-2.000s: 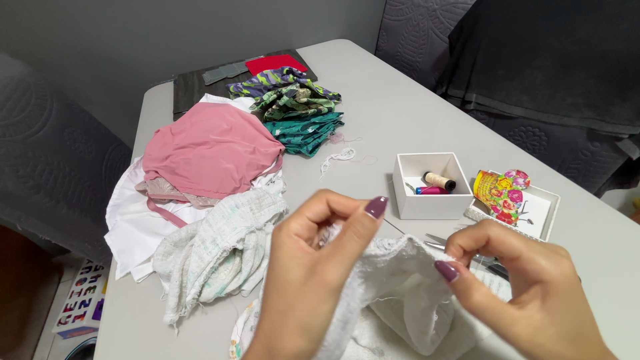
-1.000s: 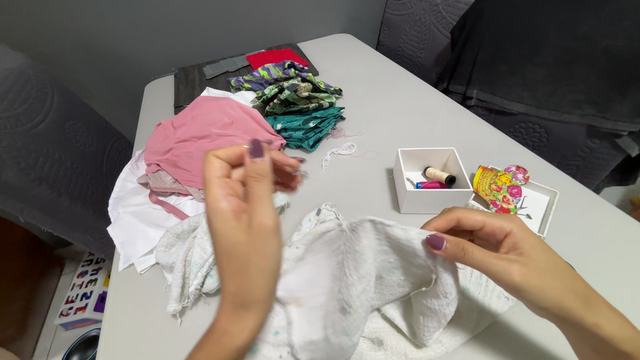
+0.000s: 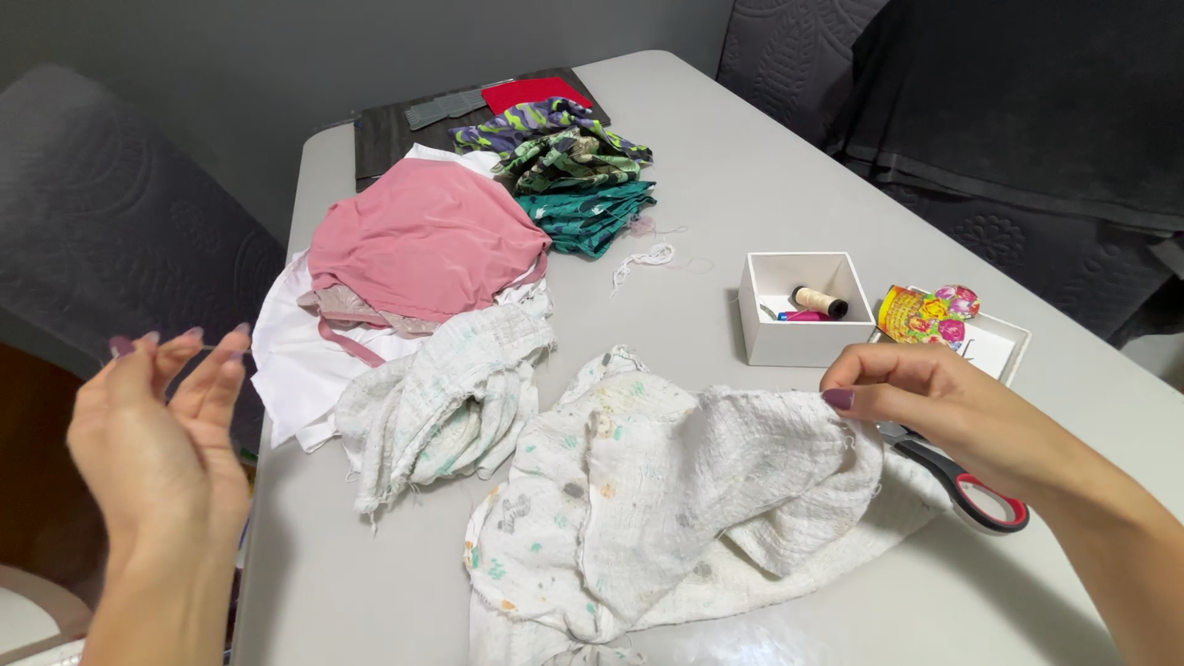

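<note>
My right hand [image 3: 934, 398] pinches the edge of a white printed gauze cloth [image 3: 647, 499] between thumb and index finger, lifting that corner off the table. Off to the left, beyond the table's edge, my left hand [image 3: 166, 435] is raised with thumb and index finger together; whether a needle or thread is between them is too small to tell. Beneath and beside my right hand lie scissors [image 3: 985, 504] with black and red handles. A white box [image 3: 807, 344] behind the cloth holds a cream thread spool [image 3: 820, 302] and a magenta one [image 3: 803, 316].
A white lid [image 3: 1016, 356] carries a floral paper piece [image 3: 930, 316]. Another gauze cloth [image 3: 444, 398], a pink garment [image 3: 425, 240] and folded patterned fabrics [image 3: 587, 217] lie at the left and back of the table. White thread scraps [image 3: 647, 259] lie mid-table. Covered chairs [image 3: 999, 240] flank it.
My left hand has moved away from the cloth, out to the left past the table's edge. My right hand still pinches the cloth's edge. More of the scissors shows.
</note>
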